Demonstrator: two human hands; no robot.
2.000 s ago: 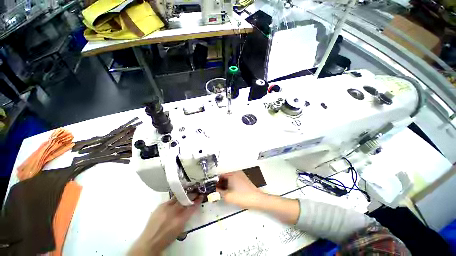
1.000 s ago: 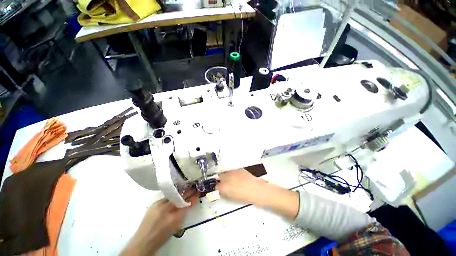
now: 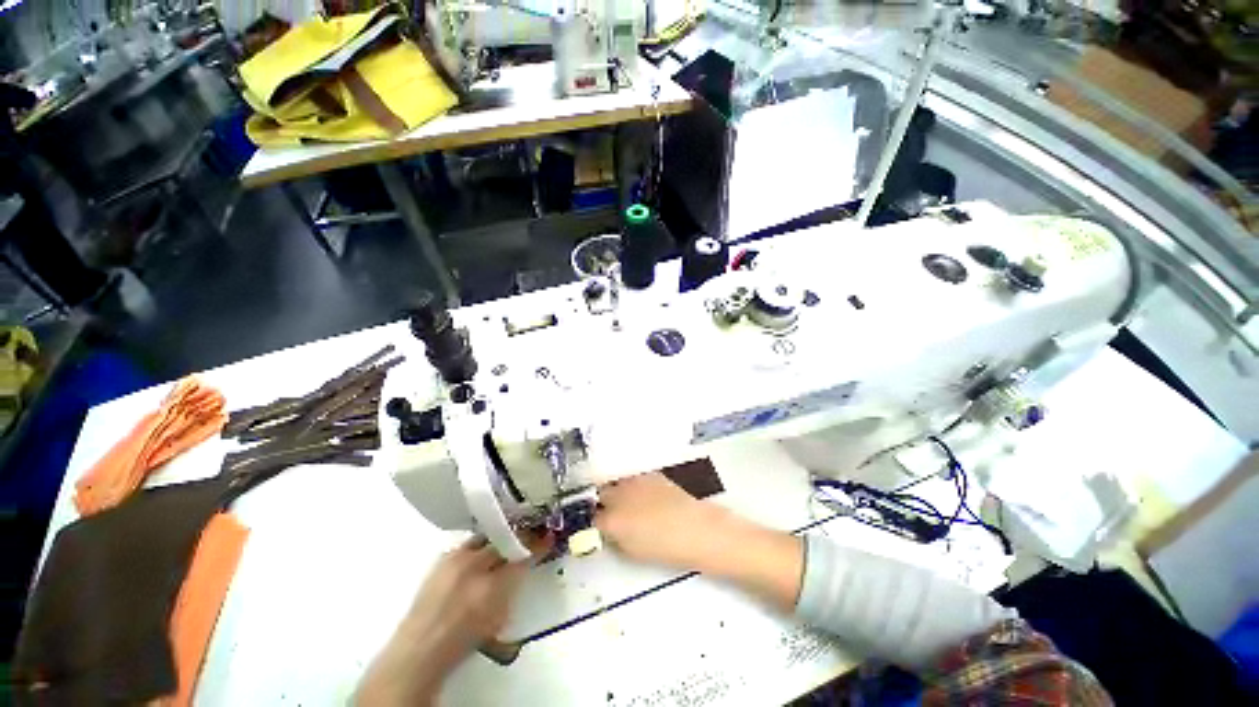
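Observation:
The white sewing machine [image 3: 621,380] stands across the table. My left hand [image 3: 463,601] is at the left of the presser foot [image 3: 563,514], its fingertips partly hidden by the machine head. My right hand [image 3: 646,519] is just right of the foot, fingers bent down. A small cream block [image 3: 586,541] sits beside the foot. Part of a brown panel [image 3: 695,478] shows behind my right hand, under the arm. Dark material shows small at the foot between my hands; whether my fingers grip it is hidden.
A brown panel stack [image 3: 104,601] lies at left over orange panels [image 3: 210,594]. Brown strips [image 3: 311,421] and an orange bundle [image 3: 152,442] lie behind. A dark tool with black cord [image 3: 884,508] lies right. Thread cones [image 3: 637,249] stand behind the arm.
The view has shifted slightly. My hands have stayed on both sides of the presser foot. The brown panel edge still shows behind my right hand, less of it than two seconds ago.

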